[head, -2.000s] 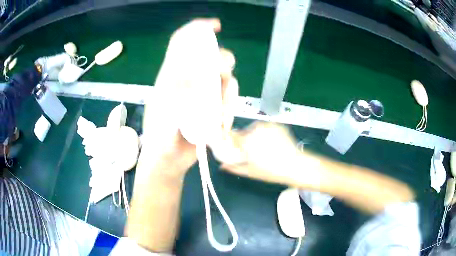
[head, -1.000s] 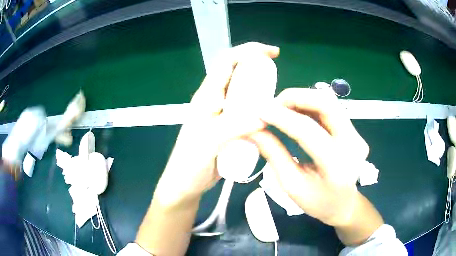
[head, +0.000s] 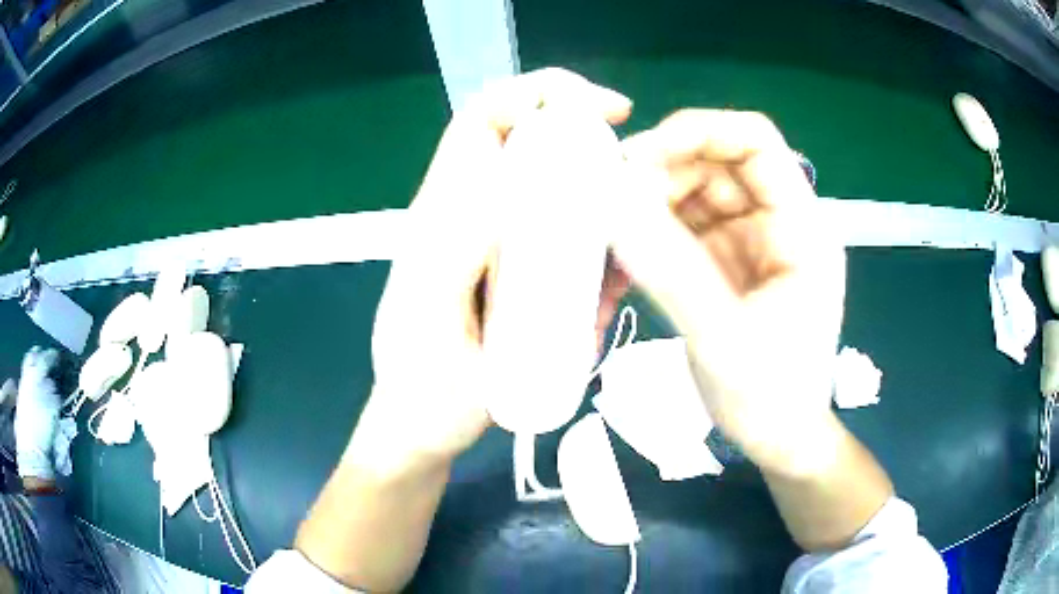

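Observation:
My left hand (head: pixel 436 273) holds a cream-white corded unit (head: pixel 552 279) upright, fingers around its left side and top. Its white cord hangs below. My right hand (head: pixel 755 279) has curled fingers, with fingertips at the unit's upper right edge; glare hides whether they pinch anything. A second corded unit (head: pixel 598 482) lies on the worktop below, its cord running off the bottom edge. A white wiping cloth (head: pixel 656 400) lies beside it, partly behind my right hand. A crumpled wipe (head: pixel 857 377) lies right of my right wrist.
Waiting units (head: pixel 200 389) with cords and white cloth lie at left, near a bottle (head: pixel 56 313) and another person's gloved hand (head: pixel 37 406). A metal rail (head: pixel 314 241) crosses behind. One unit (head: pixel 975 122) is on the belt. A hanging wipe (head: pixel 1010 304) and more units are at right.
The held unit has turned to stand lengthwise in my left hand. My right hand has risen to its upper right side. More units lie in the left cluster, and the other person's hand has moved down.

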